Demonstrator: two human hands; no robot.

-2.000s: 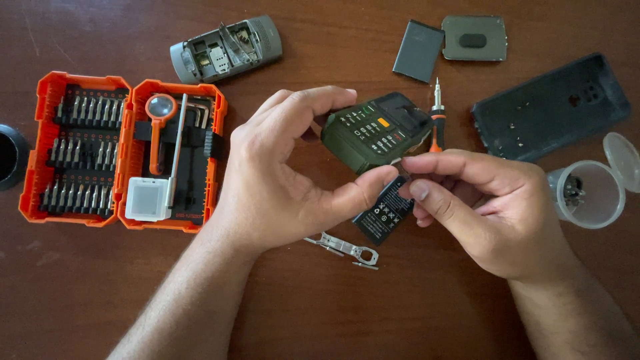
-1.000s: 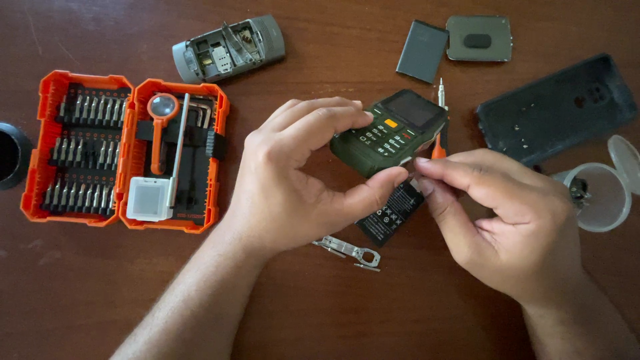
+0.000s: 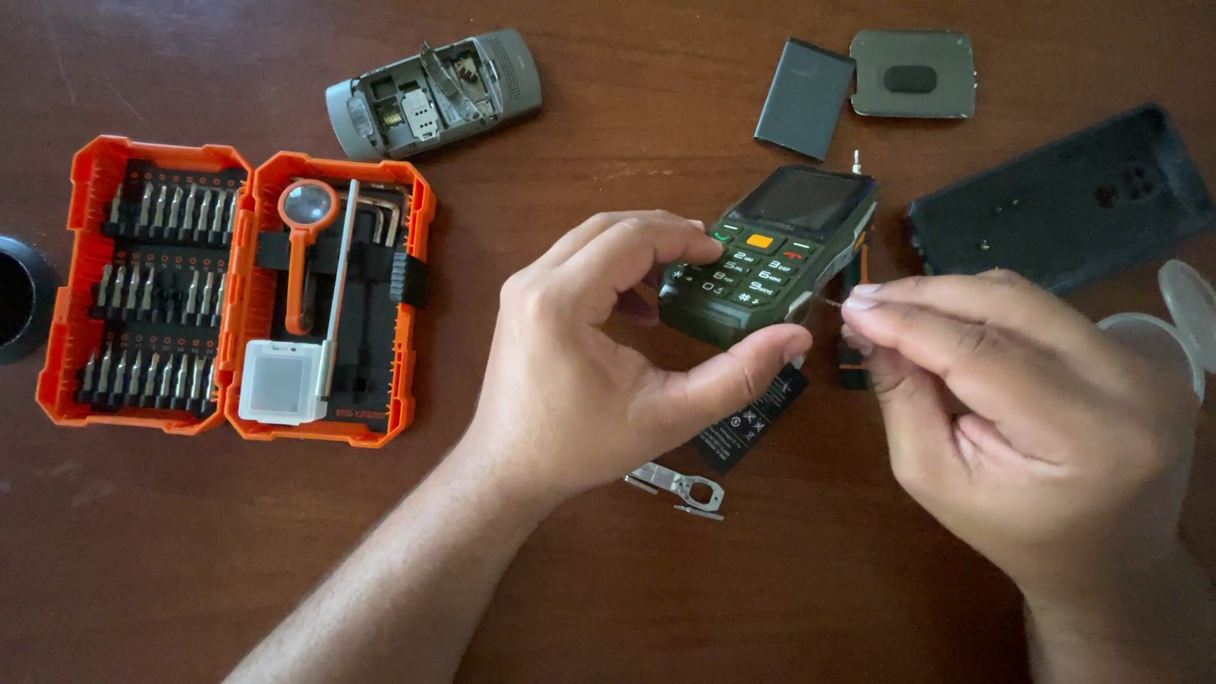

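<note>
My left hand [image 3: 608, 351] holds a green keypad mobile phone [image 3: 760, 275], tilted, its screen and keys facing up. Between the thumb and fingertips of my right hand [image 3: 1016, 408] is a thin, small item [image 3: 831, 302], close to the phone's right side edge; what it is cannot be told. Under the phone and my left thumb lies a black phone battery [image 3: 746, 427], partly hidden. A screwdriver with a black and orange handle [image 3: 852, 366] lies behind the phone, its metal tip [image 3: 857, 163] showing above. A metal bracket [image 3: 684, 486] is on the table below the battery.
An orange bit case [image 3: 233, 294] stands open at left, beside a dark round object [image 3: 21, 299]. An opened grey phone [image 3: 437, 93] lies at the top. A dark battery [image 3: 805, 99], a back cover [image 3: 912, 74], a black phone case [image 3: 1054, 204] and a clear tub [image 3: 1154, 328] are at right.
The phone in my left hand has tilted so that its screen shows more fully. My right fingertips have moved slightly away from the phone's edge.
</note>
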